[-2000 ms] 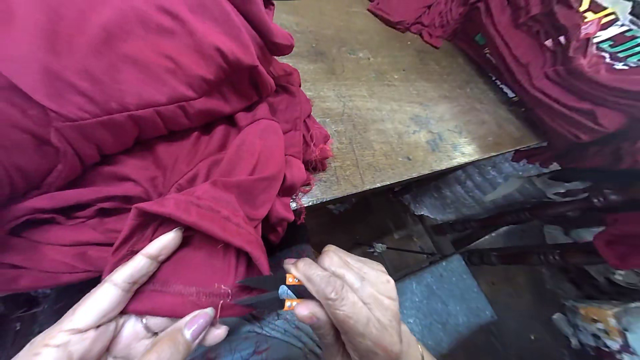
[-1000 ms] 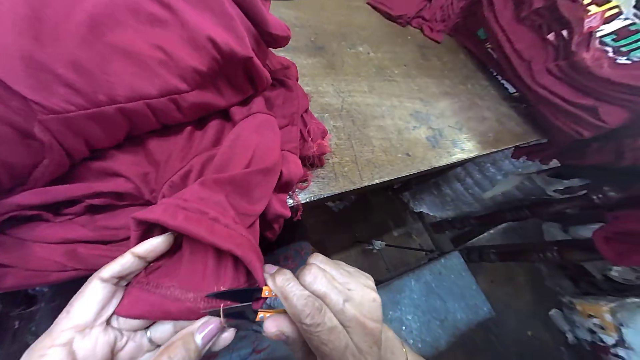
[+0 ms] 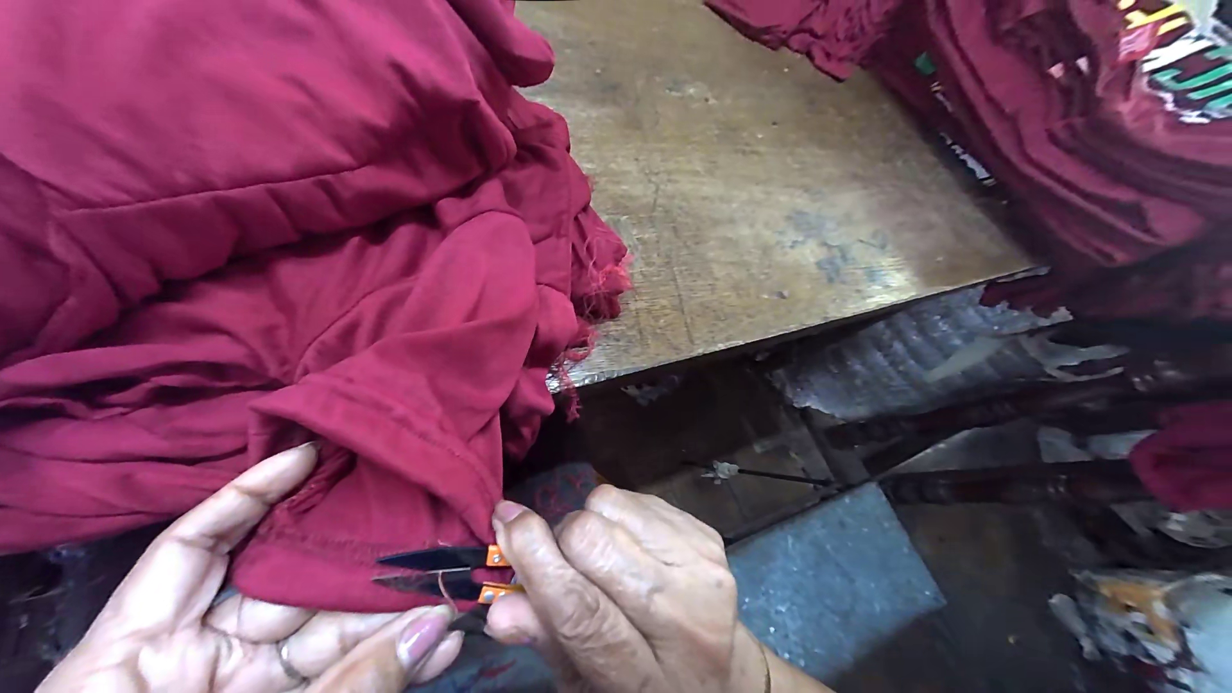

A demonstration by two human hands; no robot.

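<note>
A dark red fabric garment [image 3: 414, 414] lies bunched over the table's left part, its hemmed opening hanging toward me. My left hand [image 3: 260, 597], palm up with a ring on one finger, holds the hem from below and the left. Small thread snips [image 3: 496, 573] with dark blades and orange parts are gripped in my right hand [image 3: 626, 587]. Their blades are apart and point left over the hem. A loose thread [image 3: 445, 587] runs between the blades, close to my left thumb. My right index fingertip touches the garment's edge.
The wooden table [image 3: 751, 192] has a worn top, its front edge slanting across the middle. Stacked dark red garments [image 3: 1059, 144] with colored prints lie at the upper right. Below are a blue-grey panel [image 3: 837, 577], crumpled plastic sheeting [image 3: 895, 351] and dark bars.
My right hand and the snips have moved left and down since the earliest frame, bringing the blades over the hem. My left thumb has moved right, close to the blades.
</note>
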